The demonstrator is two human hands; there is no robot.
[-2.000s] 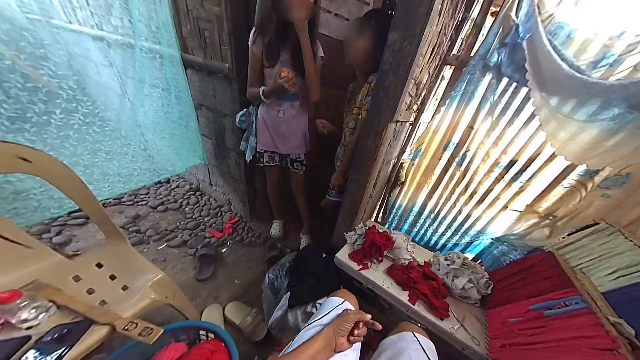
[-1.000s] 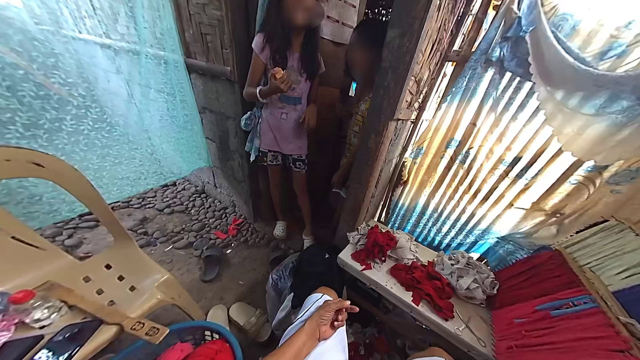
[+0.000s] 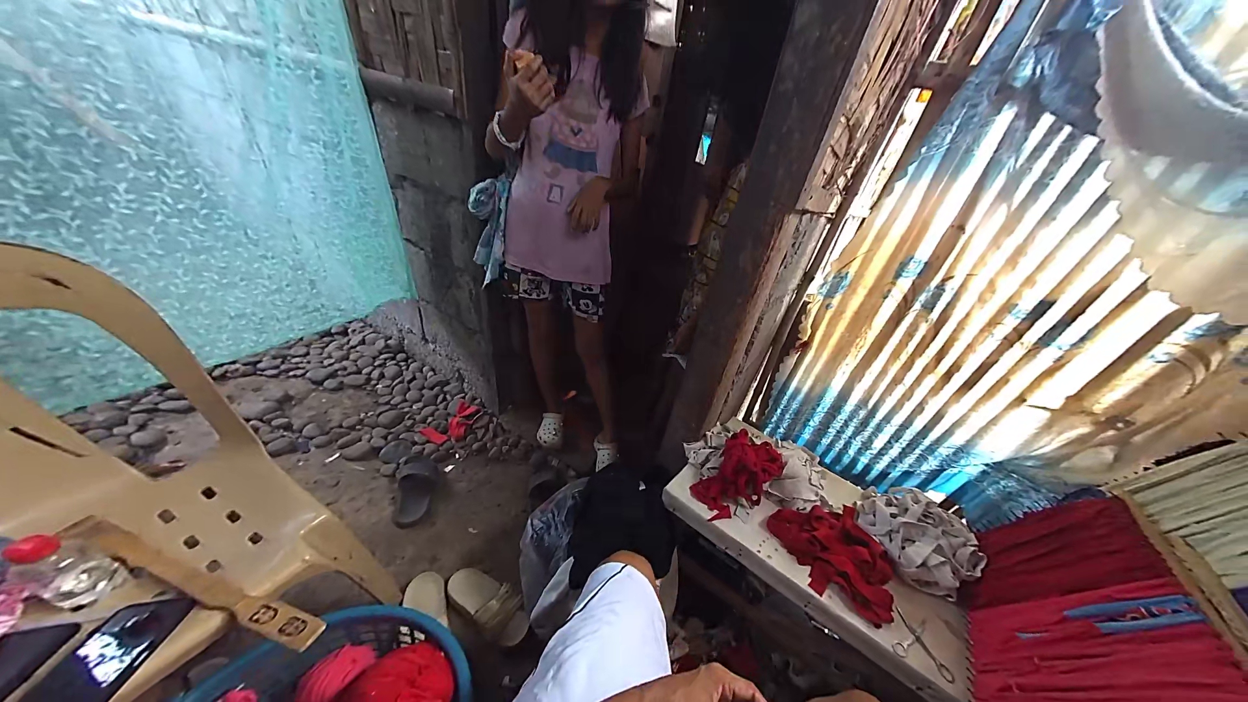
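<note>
At the bottom edge of the head view, one of my hands [image 3: 697, 684] shows only in part beside my leg in white shorts [image 3: 600, 639]; it looks like my left hand, and its fingers are cut off by the frame. My right hand does not show. To the right of my knee is a pale bench [image 3: 780, 561] with red fabric strips [image 3: 834, 561], grey fabric strips [image 3: 921, 541] and a pair of scissors [image 3: 921, 648]. Red cloth on a frame [image 3: 1102, 624], woven through with a little blue, lies at the lower right.
A person in a pink shirt [image 3: 565, 195] stands in the doorway, another partly hidden behind the post [image 3: 770, 195]. At left are a plastic chair [image 3: 214, 468], phones, a bottle [image 3: 73, 575] and a blue basket [image 3: 453, 643] of red material. Slippers [image 3: 483, 600] lie on the ground.
My visible hand has moved down to the bottom edge of the view. The person in the pink shirt has lowered one hand to the waist. The other person is now mostly behind the post.
</note>
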